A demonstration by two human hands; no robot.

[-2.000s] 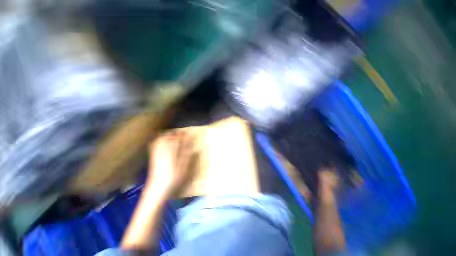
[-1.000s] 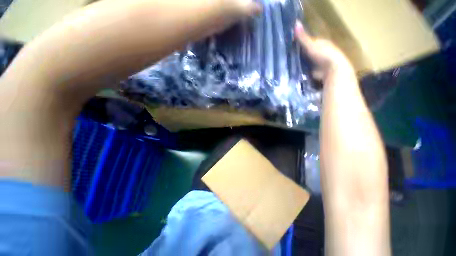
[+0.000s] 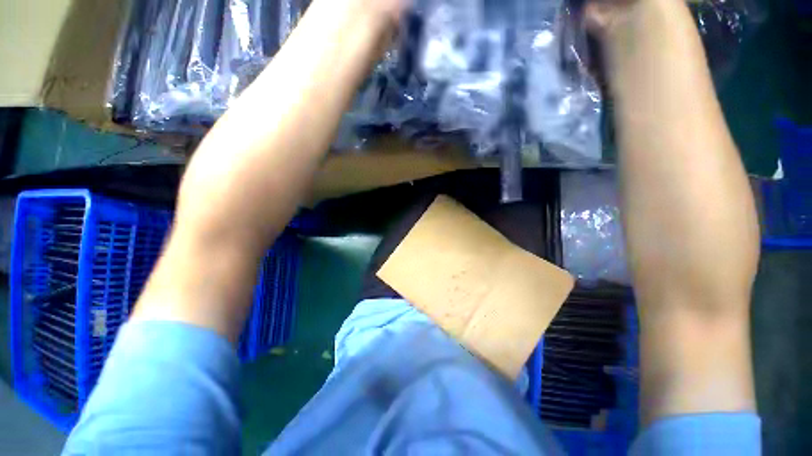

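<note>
My left hand (image 3: 383, 11) is at the top edge, blurred and partly cut off, at the left side of a batch of bagged tubes (image 3: 512, 85). My right hand (image 3: 610, 16) is at the top edge on the batch's right side, also blurred and partly cut off. The batch lies over the carton's near edge, and one dark bagged end sticks out towards me. More bagged tubes (image 3: 200, 62) lie in rows in the shipping carton (image 3: 85, 67) at the left. The cardboard pad (image 3: 481, 280) lies across my lap.
A blue crate (image 3: 89, 294) with slatted sides stands at the lower left. Another blue crate (image 3: 536, 378) with loose black tubes (image 3: 583, 356) is right of my lap. Shiny clear bags (image 3: 592, 227) lie just beyond it. The green floor (image 3: 312, 312) shows between.
The view has shifted, showing more of the carton's left side and the left crate. Both forearms now reach up to the top edge. The pad stays on my lap.
</note>
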